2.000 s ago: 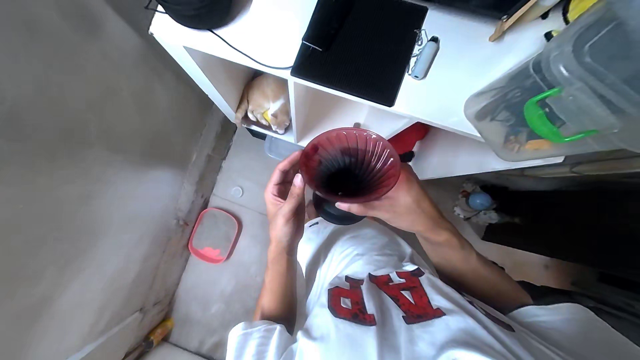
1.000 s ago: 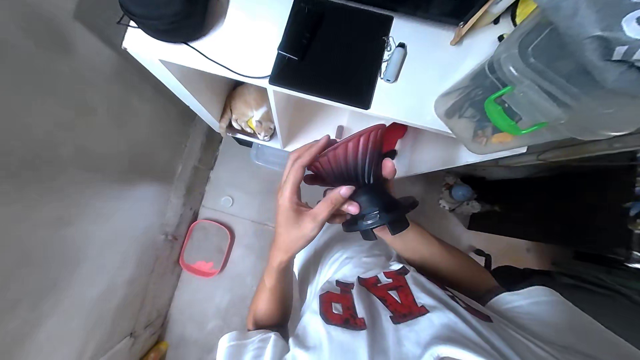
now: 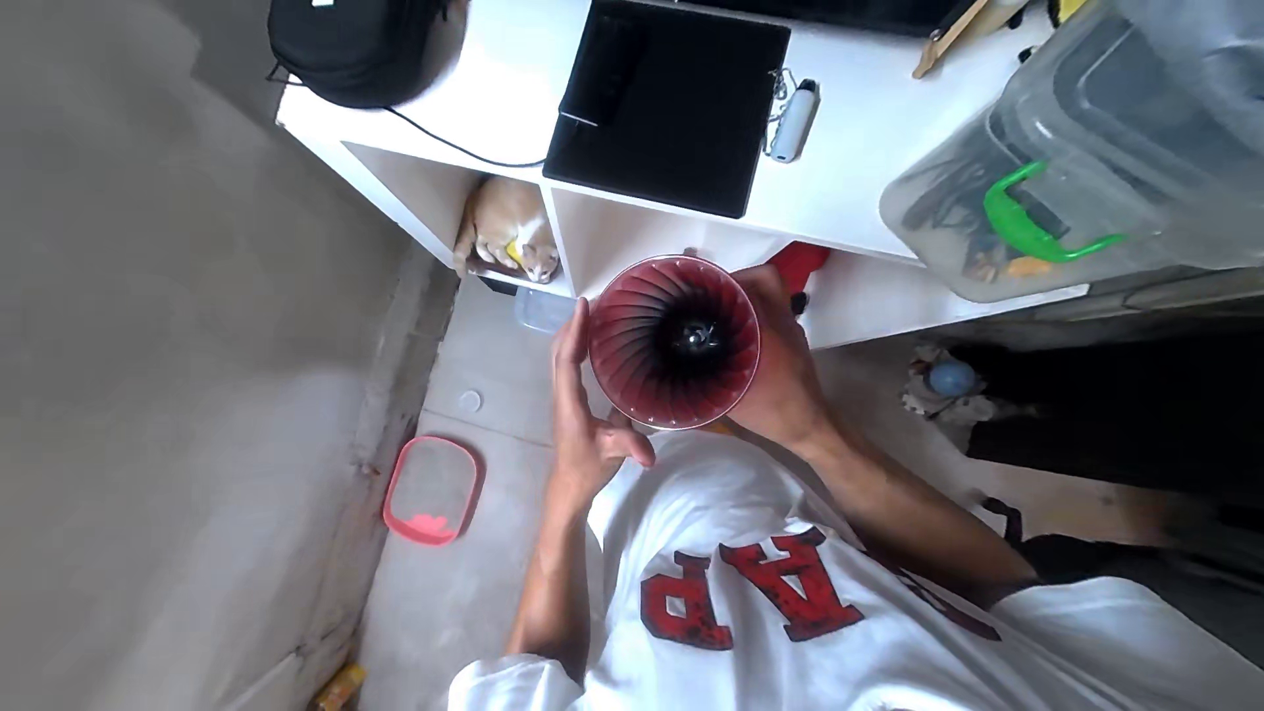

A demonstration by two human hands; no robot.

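Note:
A ribbed red and black cone, which looks like a coffee dripper (image 3: 675, 342), is held in front of my shirt with its wide round mouth facing the camera. Spiral ribs run down to a dark centre. My right hand (image 3: 780, 370) grips it from the right side and beneath; most of those fingers are hidden behind the cone. My left hand (image 3: 591, 415) is at its left rim, fingers raised and thumb apart below; whether it touches the rim cannot be told. The cone's base is out of sight.
Ahead is a white shelf unit (image 3: 859, 188) with a black flat panel (image 3: 671, 109), a small grey device (image 3: 793, 123), a black case (image 3: 351, 49) and a clear plastic bin (image 3: 1086, 178). A cat (image 3: 512, 225) lies in a cubby. A pink-rimmed lid (image 3: 433, 491) rests on the floor near the wall.
One second ago the cone was tilted sideways with its black base showing, held between both hands; now its mouth faces the camera. My left thumb has come away from it.

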